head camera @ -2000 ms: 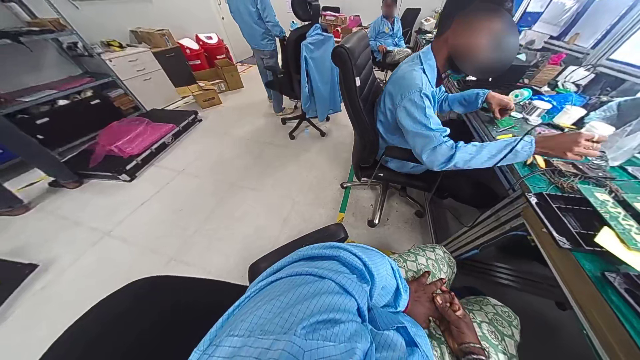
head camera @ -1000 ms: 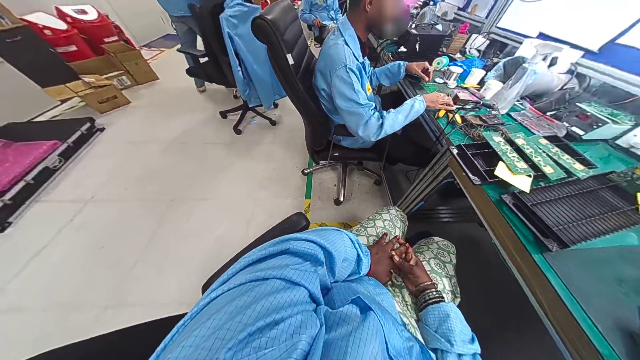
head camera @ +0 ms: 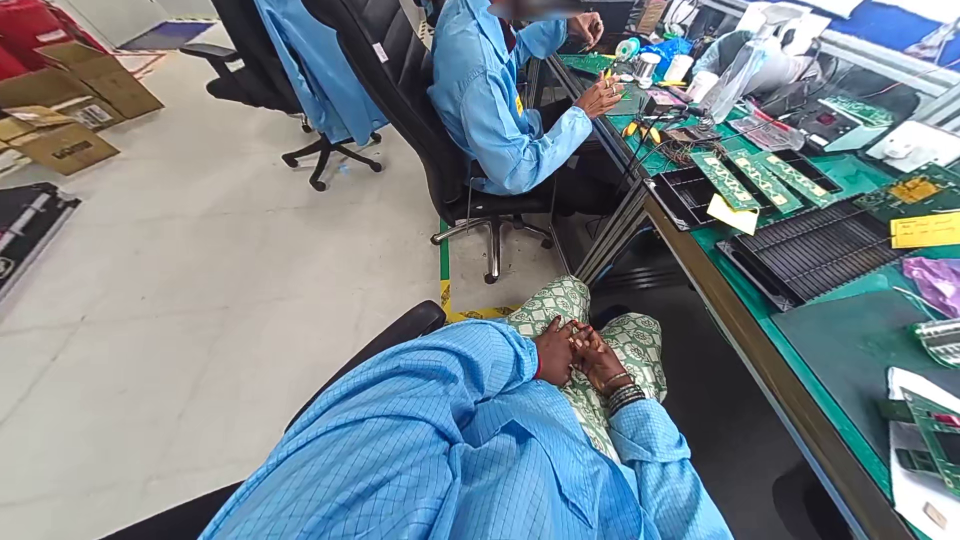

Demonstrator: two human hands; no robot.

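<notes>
My left hand (head camera: 555,351) and my right hand (head camera: 598,361) rest together on my lap, their fingers interlaced over green and white patterned trousers (head camera: 631,337). No object shows in either one. Bangles circle the right wrist, and a red band is at the left wrist. To the right of my knees runs a workbench with a green mat (head camera: 772,330). Green circuit boards (head camera: 763,180) lie across a black tray (head camera: 679,199) on it, beside a black slotted rack (head camera: 814,251).
A co-worker in a blue coat (head camera: 495,97) sits ahead at the same bench, on a black office chair (head camera: 405,105). Another chair (head camera: 247,67) with a blue coat over it stands further left, near open cardboard boxes (head camera: 67,139). Cables and several containers crowd the bench's far part.
The view has swung right and down, bringing more of the bench into sight. My hands stay clasped on my lap. The co-worker's hands have shifted over the bench.
</notes>
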